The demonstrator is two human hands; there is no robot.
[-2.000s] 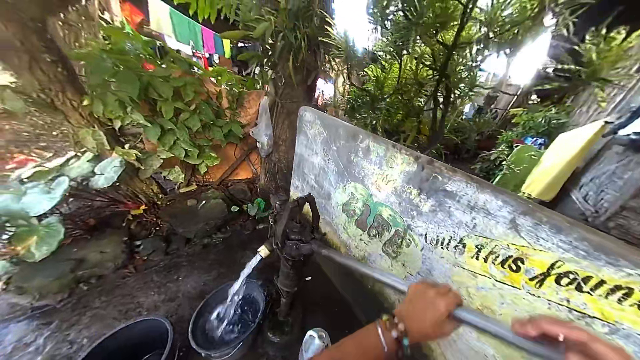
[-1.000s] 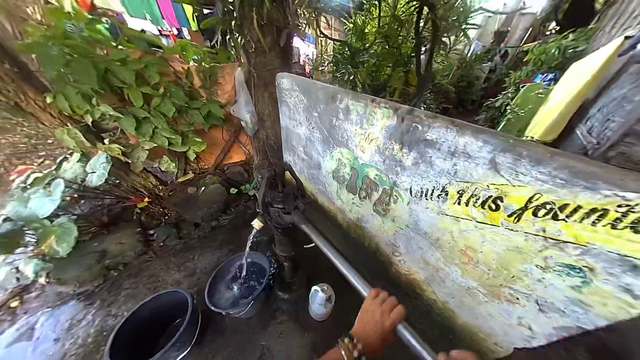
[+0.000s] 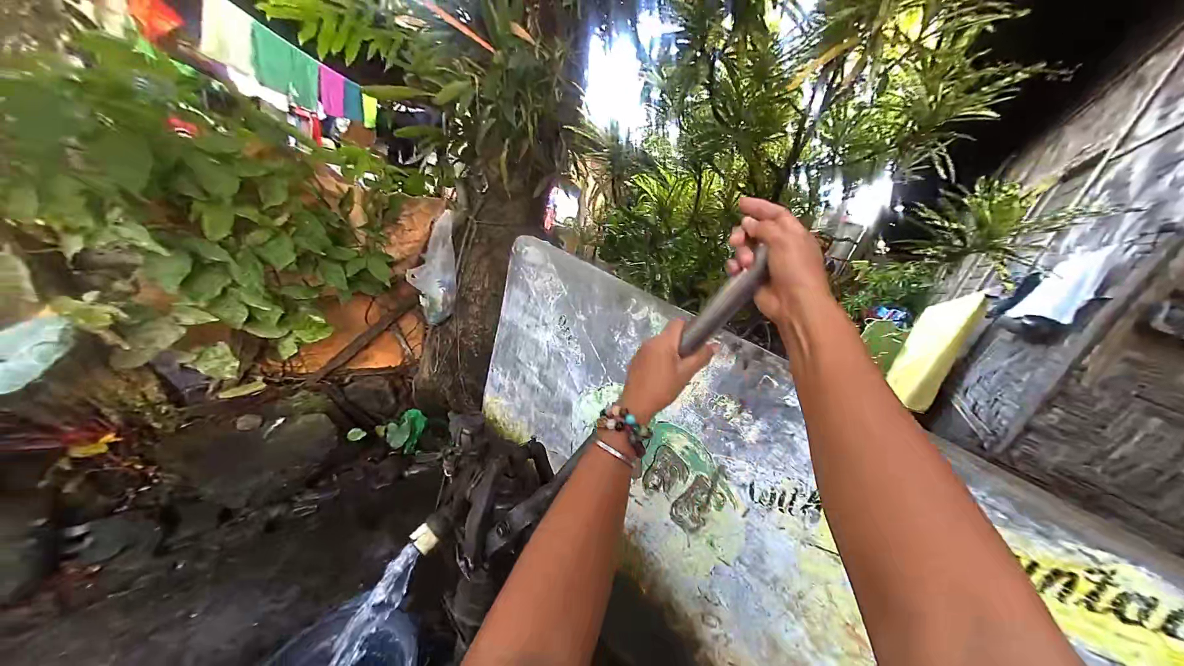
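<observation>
The long metal handle (image 3: 726, 301) of a hand water pump (image 3: 481, 518) slants up to the right, its far end raised. My left hand (image 3: 659, 365), with a bead bracelet and a metal bangle at the wrist, is closed around the handle. Higher up, my right hand (image 3: 782, 250) wraps the handle's end, some of its fingers loosely spread. From the pump's pale spout (image 3: 424, 538), water (image 3: 377, 597) pours into a dark bucket (image 3: 305, 638), cut off by the lower edge of the view. My left forearm hides part of the handle near the pump.
A painted concrete wall (image 3: 564, 324) with lettering stands behind the pump, close to my arms. A tree trunk (image 3: 481, 277) with a plastic bag (image 3: 437, 268) rises behind the pump. Stones (image 3: 268, 444) and leafy plants lie left; a yellow block-like object (image 3: 936, 351) is at the right.
Both hands and the handle's end have risen from low beside the wall to above its top edge. Water runs thicker than one second ago. The view has tilted up.
</observation>
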